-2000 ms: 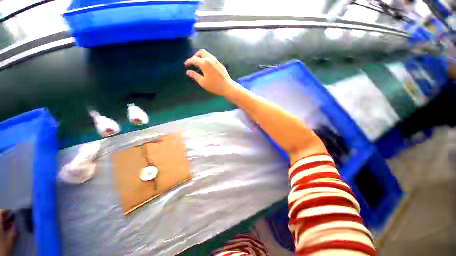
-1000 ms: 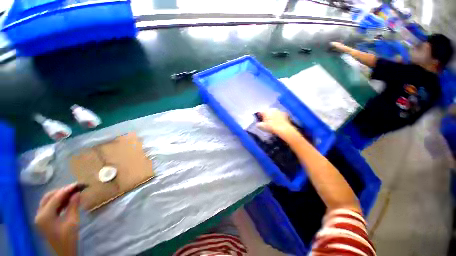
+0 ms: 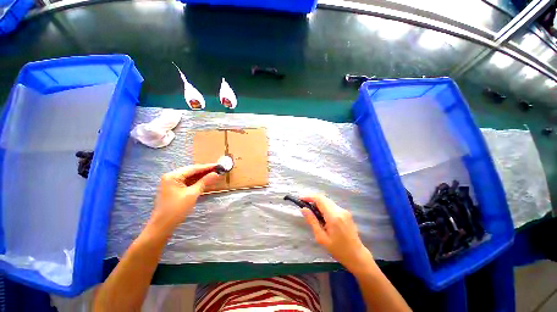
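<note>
My left hand [image 3: 177, 198] holds a small dark part [image 3: 220, 169] between thumb and fingertips, at the edge of a small white dish [image 3: 226, 163]. The dish lies on a brown cardboard pad [image 3: 250, 158]. Whether the part touches the dish I cannot tell. My right hand [image 3: 333, 226] holds a long black part [image 3: 303, 205] above the plastic sheet [image 3: 324, 152], its end pointing to the upper left. Long black parts [image 3: 449, 222] are heaped in the right blue tray [image 3: 377, 146]. A few small dark parts [image 3: 84, 163] lie in the left blue tray [image 3: 116, 122].
Two white squeeze bottles [image 3: 193, 96] stand or lie behind the cardboard. A crumpled white rag [image 3: 157, 130] is beside the left tray. Several black pieces [image 3: 267, 72] lie on the green belt [image 3: 317, 61]. A blue crate [image 3: 256, 5] is at the far edge.
My right hand has come out of the right tray with a long black part. My left hand has brought the small part to the dish. The view has turned back to the left.
</note>
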